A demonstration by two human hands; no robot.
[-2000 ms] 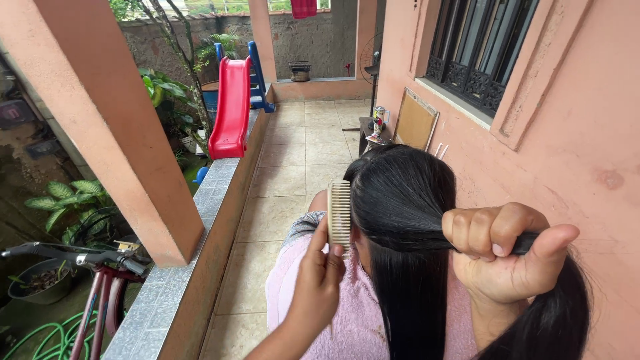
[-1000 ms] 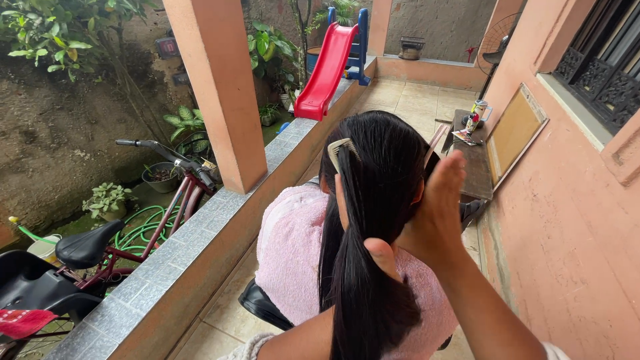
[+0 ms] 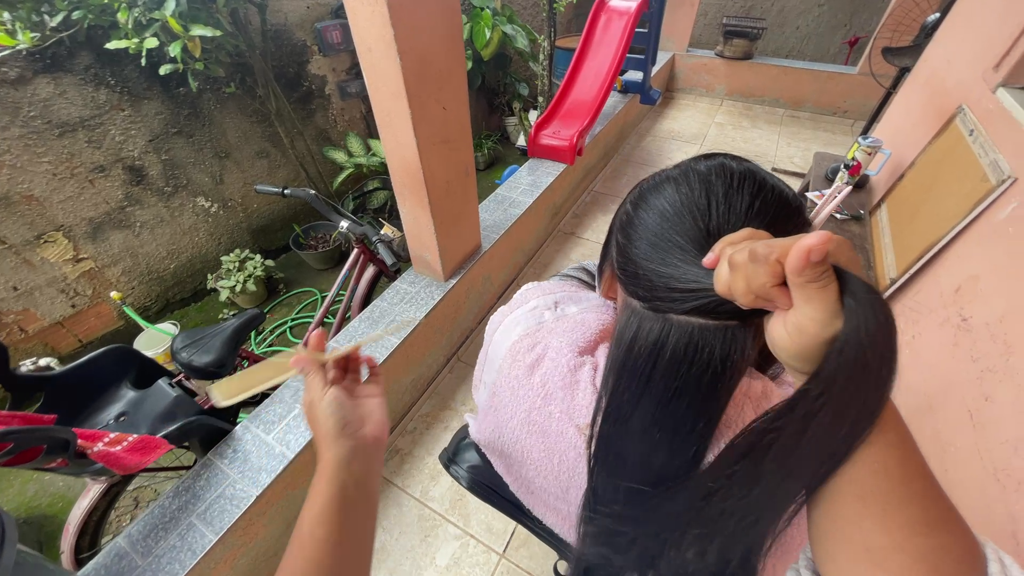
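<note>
A person with long black hair [image 3: 664, 416] sits facing away from me, a pink towel [image 3: 544, 384] over the shoulders. My right hand [image 3: 792, 288] is closed around the gathered upper section of hair at the back of the head, and its length hangs over to the right. Below a parting, the lower hair falls loose down the back. Off to the left of the person, above the tiled ledge, my left hand [image 3: 344, 392] holds a pale comb [image 3: 260, 376] between thumb and fingers. The comb is slightly blurred.
A tiled low wall [image 3: 264, 448] with a pillar [image 3: 424, 136] and a red slide [image 3: 588, 80] runs along the left. Beyond it stands a bicycle [image 3: 352, 272] with a child seat. At the right are a small table [image 3: 832, 184], a leaning framed board [image 3: 936, 192] and a fan [image 3: 904, 56].
One second ago both hands were at the hair, with the comb against the head. The left hand has moved away leftward with the comb; the right has closed on the upper hair.
</note>
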